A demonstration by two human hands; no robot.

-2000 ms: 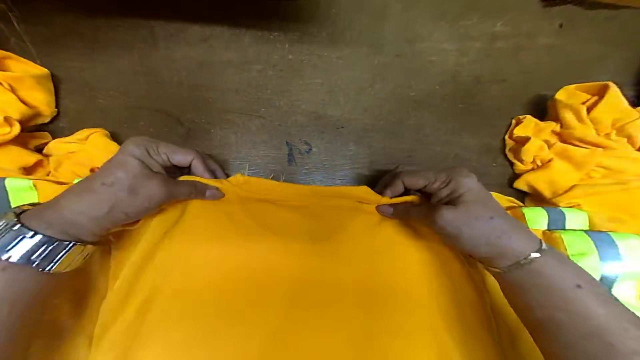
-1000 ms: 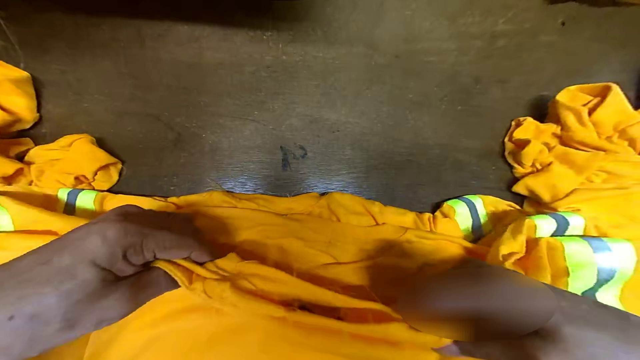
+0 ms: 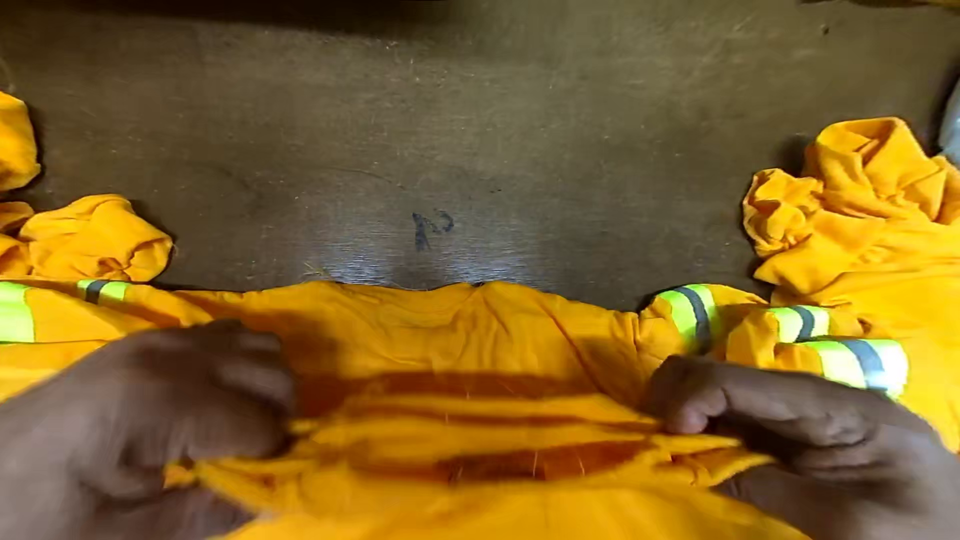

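Observation:
An orange fabric garment [image 3: 465,330] lies across the near part of the table, with folds of orange cloth raised in front of it. At the lower left, my left hand [image 3: 180,405] grips an edge of this cloth; it is blurred. My right hand [image 3: 810,427] pinches the opposite edge at the lower right, thumb and fingers closed on it. Between the hands the cloth spans in loose layers with a dark gap and some loose threads. The cloth's lower part runs out of view.
Bunched orange cloth [image 3: 870,195] lies at the right, beside yellow-green and grey reflective bands [image 3: 862,364]. More crumpled orange cloth [image 3: 97,236] is at the left. The dark brown table [image 3: 450,112] bears a small black mark.
The single cloth panel held flat two seconds ago is no longer spread out. Both hands have moved nearer, and layered folds now hang between them. The garment's upper edge shows beyond the hands.

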